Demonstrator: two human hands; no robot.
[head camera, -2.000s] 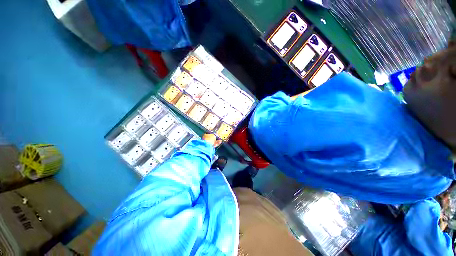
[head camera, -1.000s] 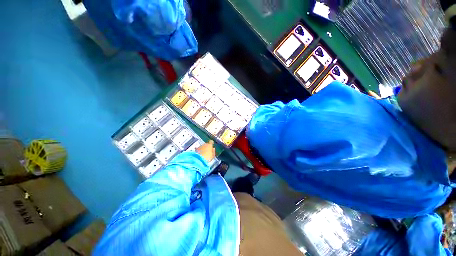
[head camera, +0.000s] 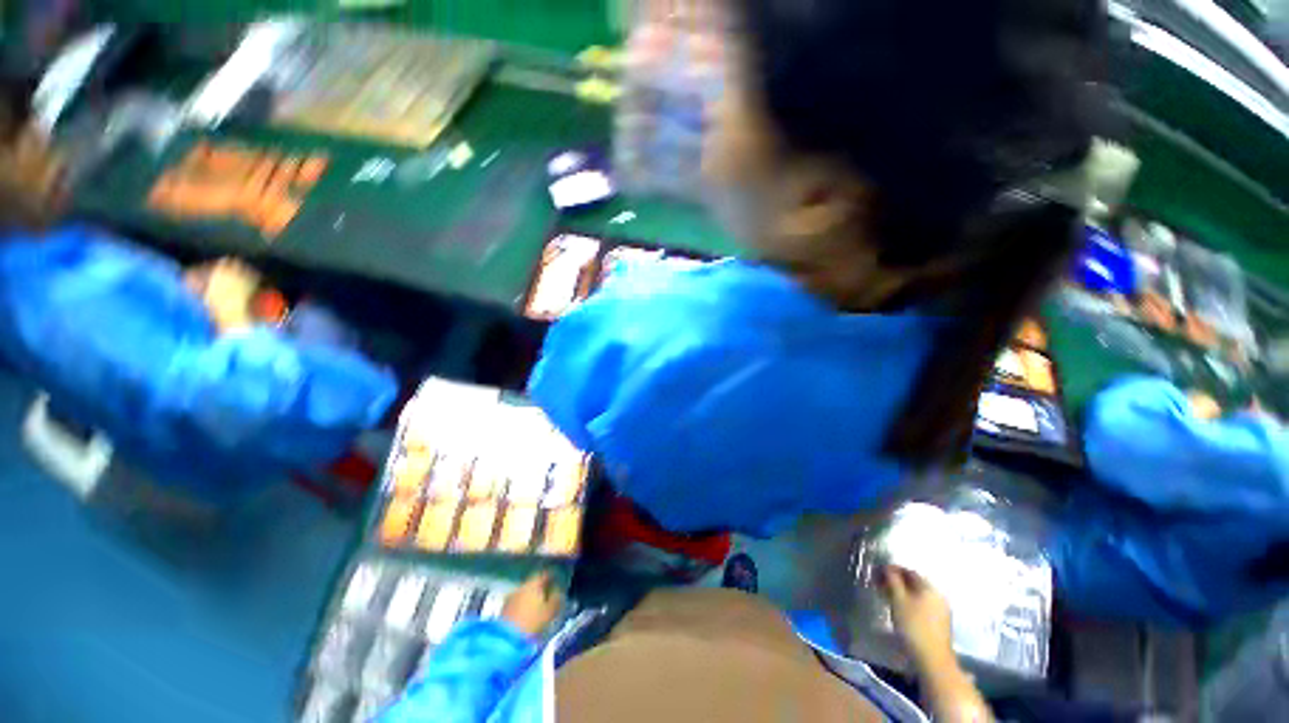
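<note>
The picture is blurred. A tray (head camera: 481, 393) of pale and orange rectangular housings lies at centre left. A second tray (head camera: 403, 600) with pale pieces lies below it. My left hand (head camera: 532, 605) is at the right end of the second tray, below the orange pieces; its fingers are too blurred to tell a grip. My right hand (head camera: 912, 596) is over a shiny clear plastic tray or pack (head camera: 990, 579) at lower right, its fingertips at the surface. Whether it grips the plastic is unclear.
A person in a blue smock (head camera: 707, 381) sits between me and the green bench (head camera: 424, 212). Another person (head camera: 156, 339) sits at left, and another (head camera: 1187, 466) at right. Dark trays with devices lie on the bench. A red stool (head camera: 650, 537) shows below the middle person.
The view has turned, showing more of the bench and the people. My right hand has come into view on the clear plastic. My left hand remains by the trays.
</note>
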